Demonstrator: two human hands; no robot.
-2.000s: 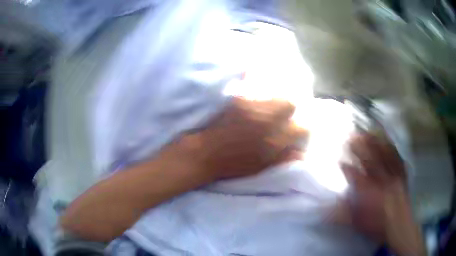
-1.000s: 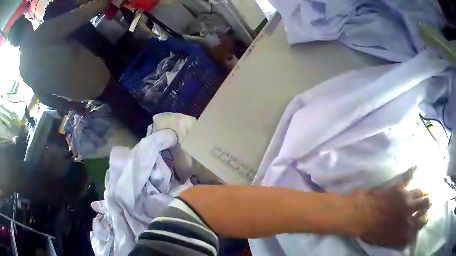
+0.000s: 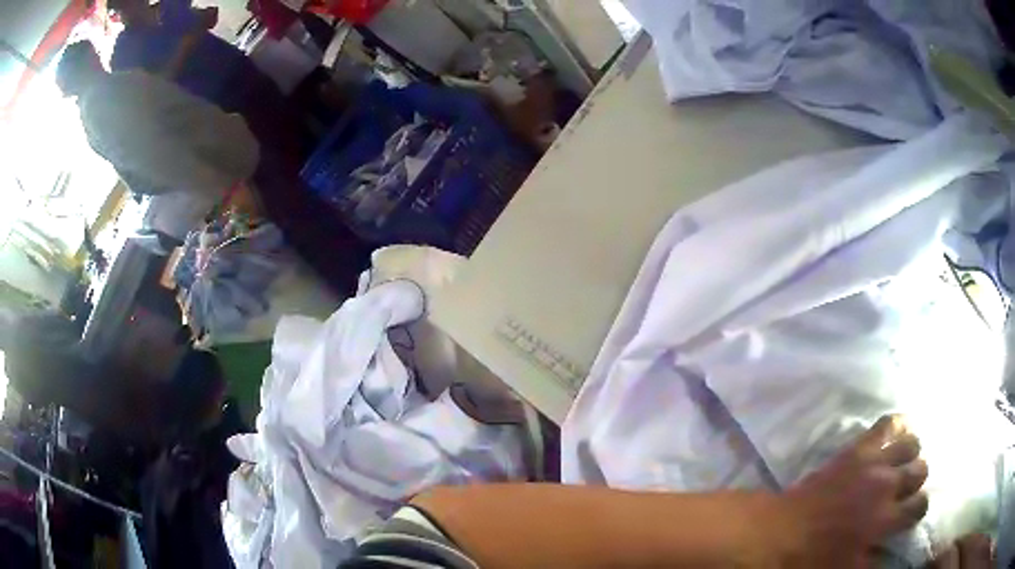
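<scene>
White to pale lavender cloth (image 3: 768,378) lies in folds over the right side of the table. My left hand (image 3: 857,500) is at the lower right on the cloth, its fingers bent at the edge of a strong white glare. The fingertips seem to press or pinch the cloth; the glare hides the exact contact. Some fingers (image 3: 966,552), apparently of my right hand, show at the bottom right edge; the rest is cut off. The needle area is lost in the glare. A thin brassy loop (image 3: 974,287) shows beside it.
The pale table (image 3: 623,189) has a printed ruler (image 3: 542,347) on its near edge. A cloth pile (image 3: 824,56) lies at its far side. Crumpled white cloth (image 3: 345,411) hangs beside the table. A blue crate (image 3: 473,167) holds cloth. A person (image 3: 167,133) is at the upper left.
The view has swung left since the oldest frame, bringing in the table, crate and person. Since one second ago my left hand and forearm sit lower in view, and fingers have appeared at the bottom right.
</scene>
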